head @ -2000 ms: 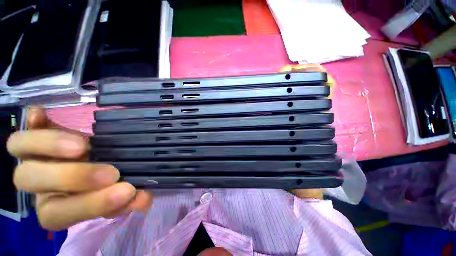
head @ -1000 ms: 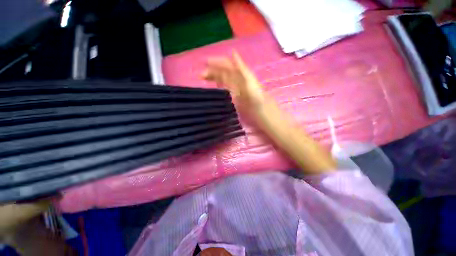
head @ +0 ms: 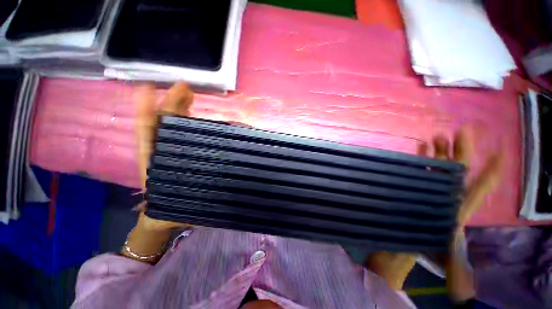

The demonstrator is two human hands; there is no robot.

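Note:
A bare stack of several black tablets (head: 302, 181) is held up in front of my striped shirt, long edges facing the camera, tilted slightly down to the right. No white sheets show between them. My left hand (head: 158, 121) is at the stack's left end, fingers along its side and behind it, blurred. My right hand (head: 463, 181) is at the right end, blurred, with fingertips above the top corner and fingers beside the end. The palms are partly hidden by the stack.
Interleaved tablet stacks (head: 172, 30) stand at back left, another (head: 15, 139) at far left. Loose white sheets (head: 457, 45) lie at back right on the pink bench (head: 321, 54). A tablet stack (head: 538, 157) is at the right edge. A blue bin (head: 78, 211) is below left.
The tablet stack has swung from the left to the centre, its long edges now across the view. My right hand has moved from beside the stack to its right end. The view has shifted.

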